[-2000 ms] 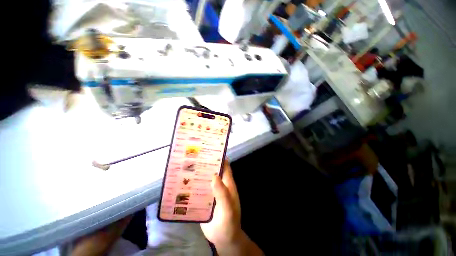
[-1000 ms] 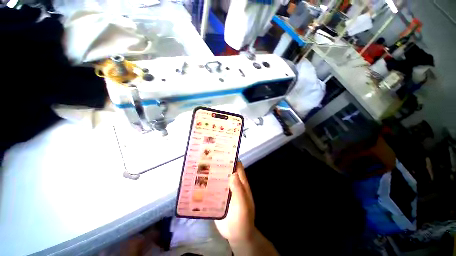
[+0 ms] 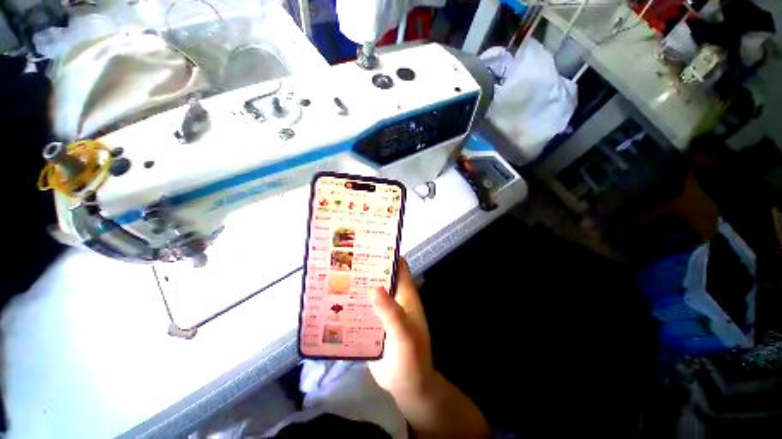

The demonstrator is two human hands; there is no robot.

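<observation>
My right hand holds a smartphone upright in front of the table's front edge, with the thumb at the screen's right side. The other fingers are mostly hidden behind it. The screen shows a pinkish list with small food pictures. Behind the phone, the white sewing machine with its blue stripe stands on the white table. Its black control panel is at the right end. The needle area is at the left, too blurred to read in detail. My left hand is not in view.
Yellow thread or a ring surrounds a peg on the machine's left end. Pale fabric lies behind the machine; dark fabric is at far left. A tray holds a dark tool at the table's right end. A white bag stands beyond.
The view has shifted, and the machine appears larger and lower left, with its top more visible. The phone remains in my right hand; its list has scrolled, and the thumb now lies over the screen's edge.
</observation>
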